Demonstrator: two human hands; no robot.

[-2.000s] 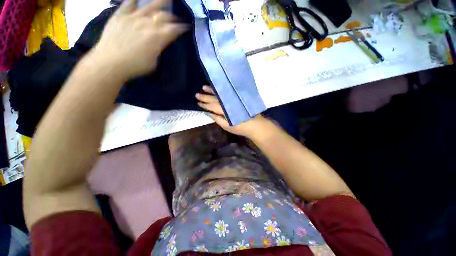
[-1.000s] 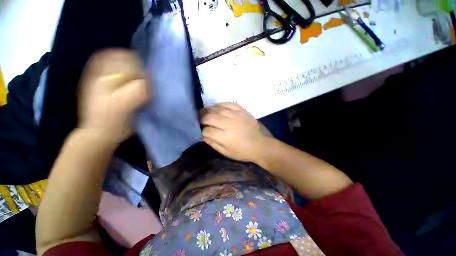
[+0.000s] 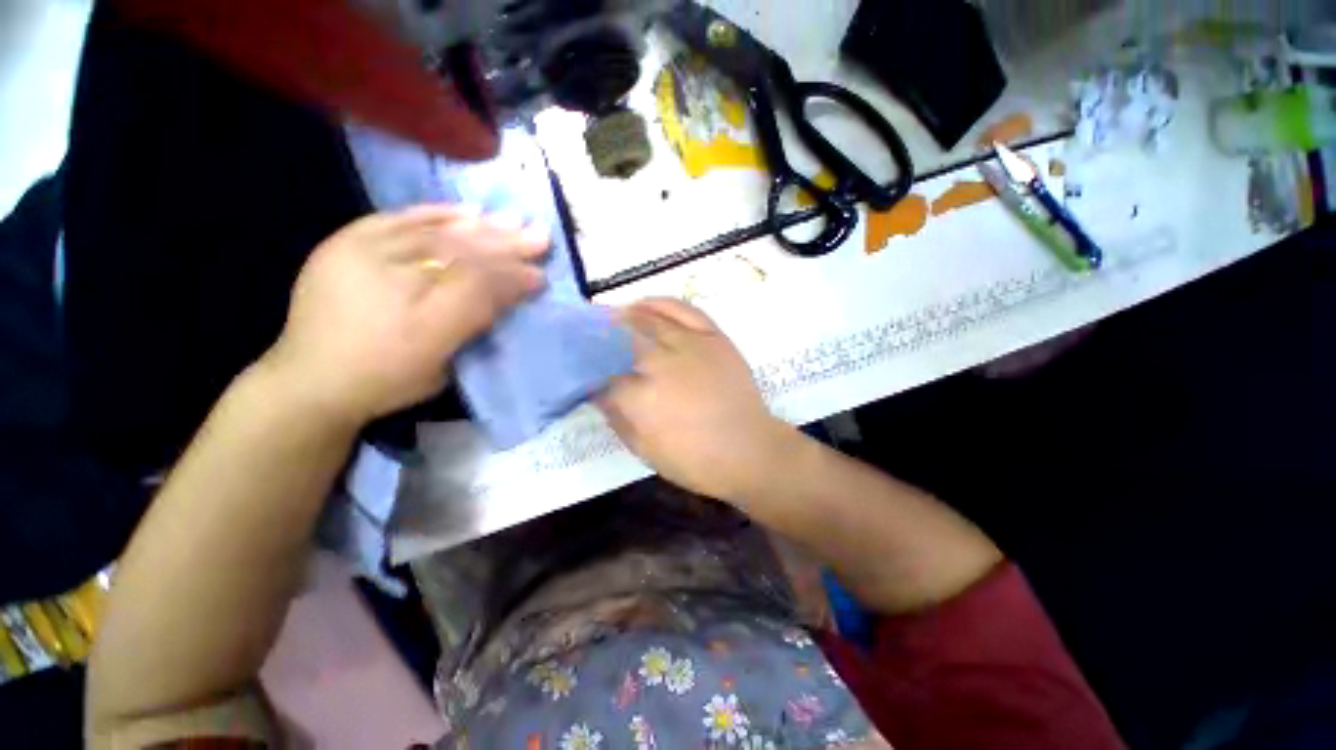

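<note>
The grey-blue strip [image 3: 535, 374] runs from under the red machine part [image 3: 366, 59] down to the table's front edge. My left hand [image 3: 403, 301] lies on top of the strip with fingers bent over it, slightly blurred. My right hand [image 3: 689, 388] is at the strip's right edge, its fingertips partly hidden by the strip, so the grip is not clear. The black garment body [image 3: 191, 249] covers the left of the table. A second grey-blue part [image 3: 374, 491] hangs at the table's front edge.
Black shears [image 3: 850, 147] lie right of the machine, with a folded black cloth piece [image 3: 938, 66] behind. Green-handled snips [image 3: 1048, 220] lie further right. Ruler markings [image 3: 879, 330] run along the white table's front edge. The flowered apron [image 3: 645, 689] is below.
The strip's end has moved from over my lap onto the table by the front edge. My left hand has moved right onto the strip. The red machine part has come into view.
</note>
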